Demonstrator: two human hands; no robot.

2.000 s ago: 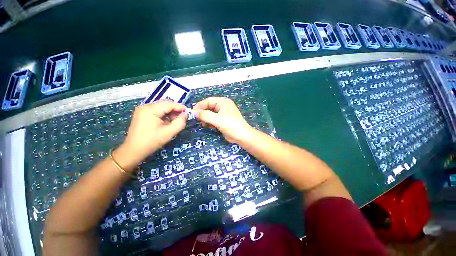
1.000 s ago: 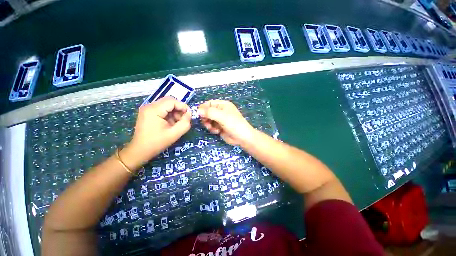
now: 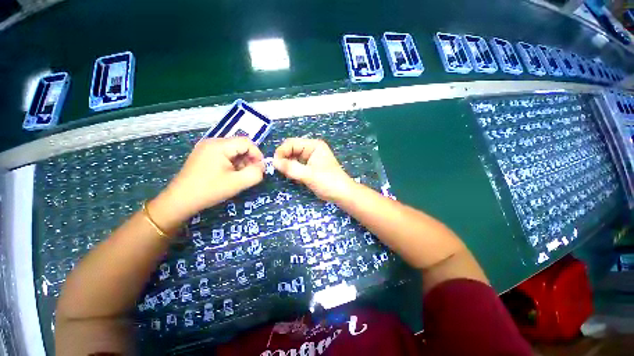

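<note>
My left hand [image 3: 226,165] and my right hand [image 3: 306,165] meet over the near blister tray. Their fingertips pinch a small whitish component [image 3: 269,165] between them. A device housing [image 3: 243,122] with a pale rim and dark insides lies tilted just behind my left hand, across the pale rail, its lower part hidden by that hand. The clear blister tray [image 3: 90,208] lies under both hands and forearms. Small parts show in its nearer pockets.
Several housings [image 3: 111,81] stand in a row on the green conveyor belt [image 3: 188,62] beyond the whitish rail [image 3: 306,106]. A second, fuller blister tray [image 3: 556,167] lies at right, with a tray of larger parts [image 3: 623,118] past it. A red stool or bin [image 3: 556,299] is at lower right.
The housings on the belt have shifted to the right. Both hands stay close together at the component, with small finger movements. The housing behind my left hand is nearly unmoved.
</note>
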